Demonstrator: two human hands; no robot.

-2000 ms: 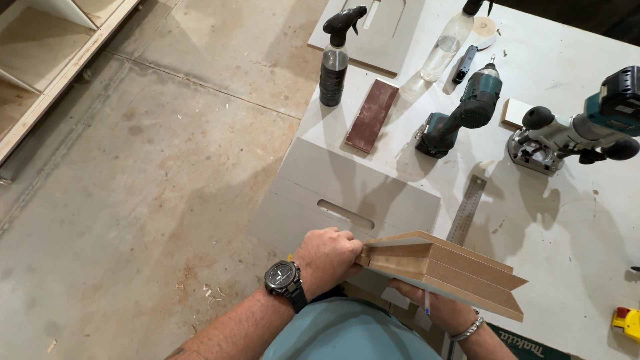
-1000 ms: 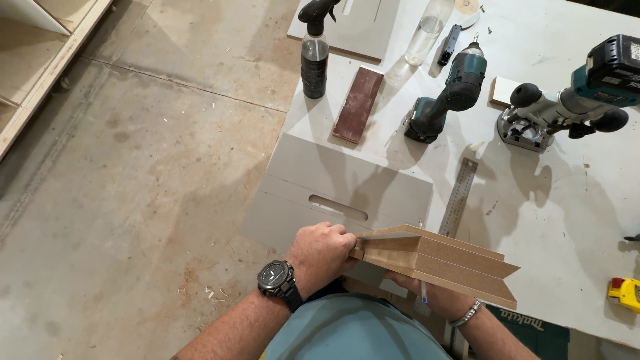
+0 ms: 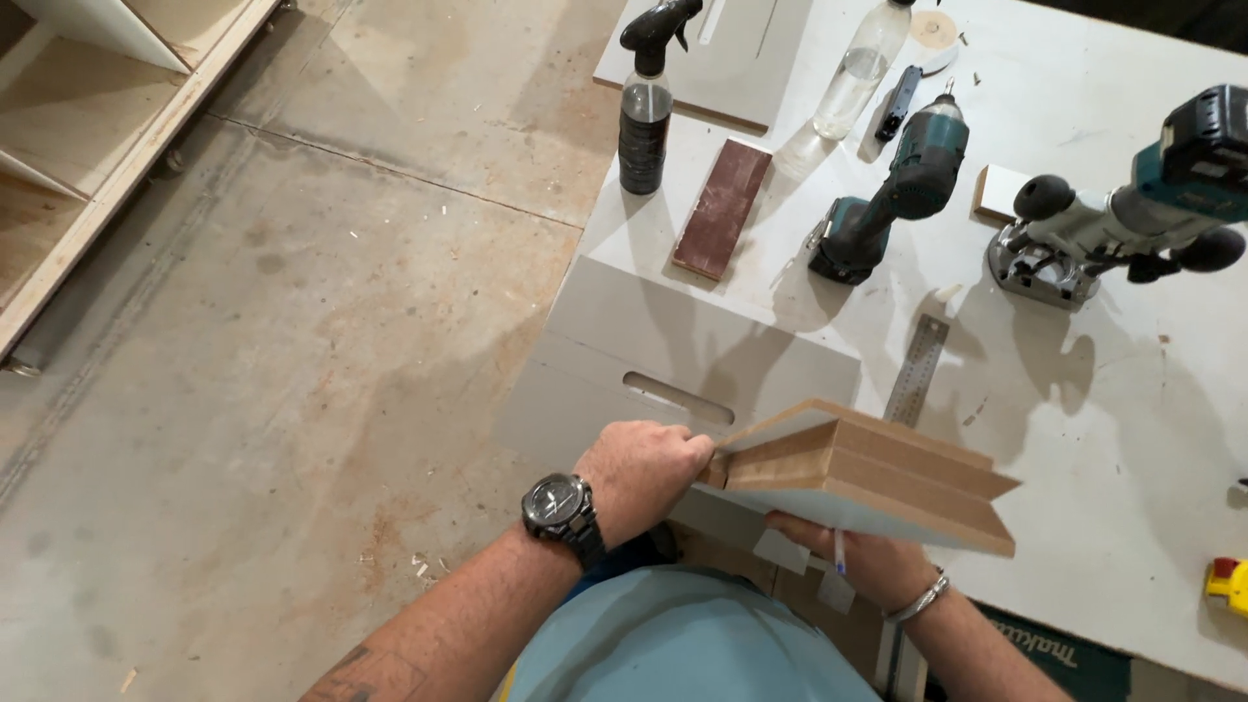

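Observation:
An assembly of MDF boards with pale faces and bare brown edges (image 3: 877, 478) is tilted above the table's near edge. My left hand (image 3: 648, 478), with a black watch at the wrist, grips its left end. Under its pale lower face, my right hand (image 3: 863, 565) supports it, the fingers partly hidden; a pen (image 3: 839, 551) sticks out from that hand. Beyond my left hand lies a grey panel with a rounded slot (image 3: 595, 331). A steel ruler (image 3: 917, 370) lies just behind the assembly.
On the white table (image 3: 1102, 429) are a sanding block (image 3: 723, 210), a dark spray bottle (image 3: 644, 127), a clear bottle (image 3: 858, 88), a cordless driver (image 3: 892, 190), a cordless router (image 3: 1121, 210) and a yellow tape measure (image 3: 1227, 585). A wooden cabinet frame (image 3: 127, 185) stands on the floor at upper left.

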